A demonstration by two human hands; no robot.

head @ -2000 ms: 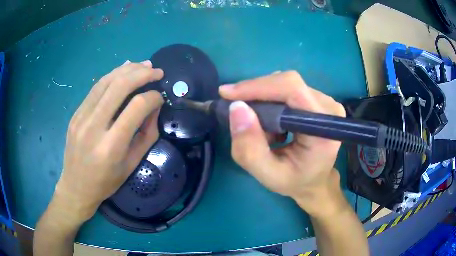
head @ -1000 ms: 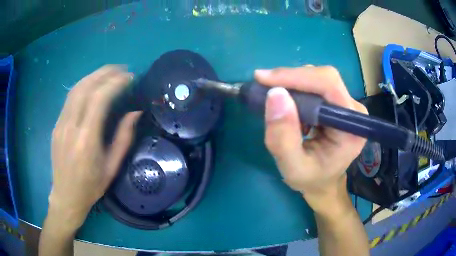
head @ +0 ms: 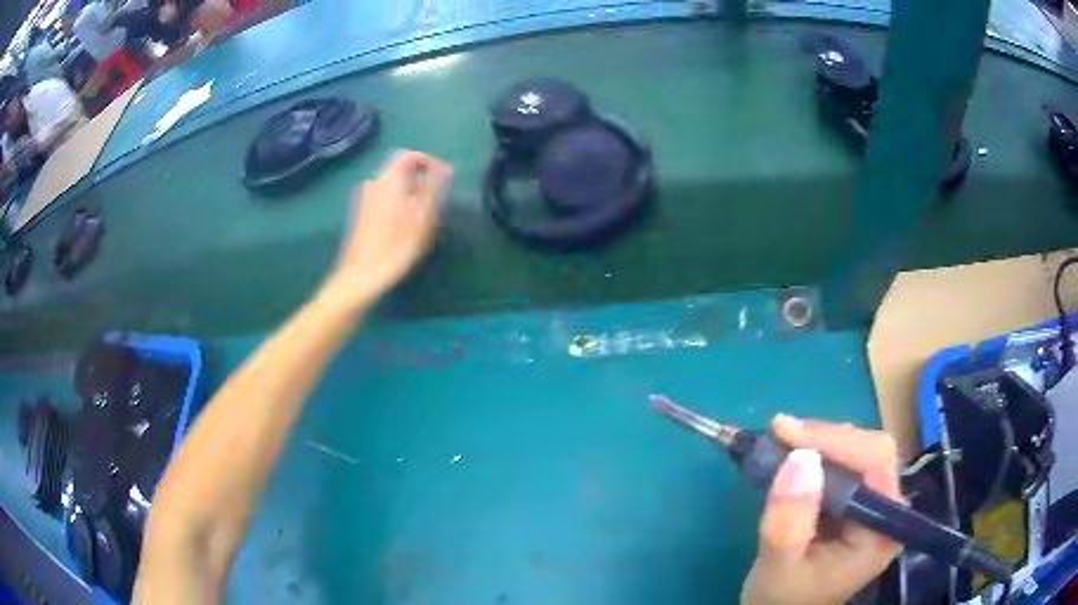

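My left hand (head: 400,219) is blurred over the conveyor belt, with its fingers curled. I see nothing in it, but the fingertips are unclear. Headphones (head: 567,171) lie on the belt to its right, with two round black cups and a curved band; one cup has a bright centre spot. Another black pair of headphones (head: 310,140) lies to its left. My right hand (head: 828,508) holds the soldering iron (head: 869,508) over the bench at lower right. The iron's bare metal tip points up and left, touching nothing.
A blue tray (head: 192,390) with black discs is at lower left. A green post (head: 916,142) rises at right, with more headphones near it. Cardboard (head: 946,310) and a blue tray with soldering equipment (head: 1005,437) are at right. People are far off at upper left.
The view has shifted up to the belt. The headphones worked on are gone from the bench in front of me. My left hand has reached forward over the belt; the iron is held away from any part.
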